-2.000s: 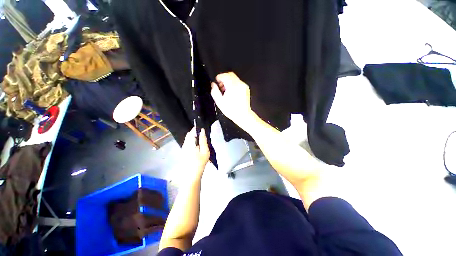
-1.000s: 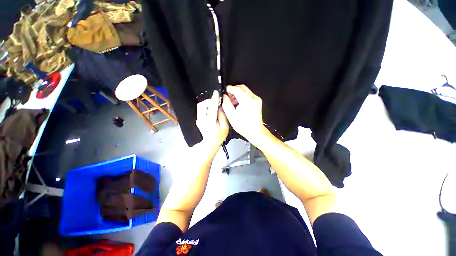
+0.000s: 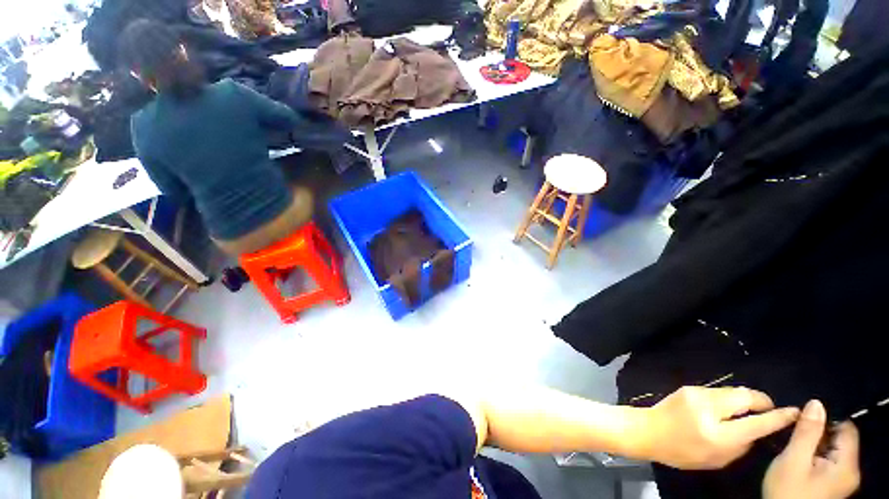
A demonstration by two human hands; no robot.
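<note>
The black jacket (image 3: 780, 263) with white basting dashes fills the right side of the view, cut off by the right edge. One sleeve (image 3: 624, 312) hangs toward the floor. My left hand (image 3: 716, 424) reaches in from the lower middle and pinches the jacket's edge near the white stitch line. My right hand (image 3: 817, 463) is at the bottom right, its fingertips touching the left ones on the same edge. Its wrist is cut off by the frame. What lies under the fingertips is hidden.
A person in a green top (image 3: 219, 146) sits on a red stool (image 3: 297, 268) at a white table. A blue crate (image 3: 405, 239) with dark brown cloth and a round-topped wooden stool (image 3: 575, 175) stand on the floor. Another red stool (image 3: 136, 351) is at left.
The view has swung to the left, so the jacket and both hands now sit at the right. The seated person and red stools have come into view. Both hands are still together at the edge.
</note>
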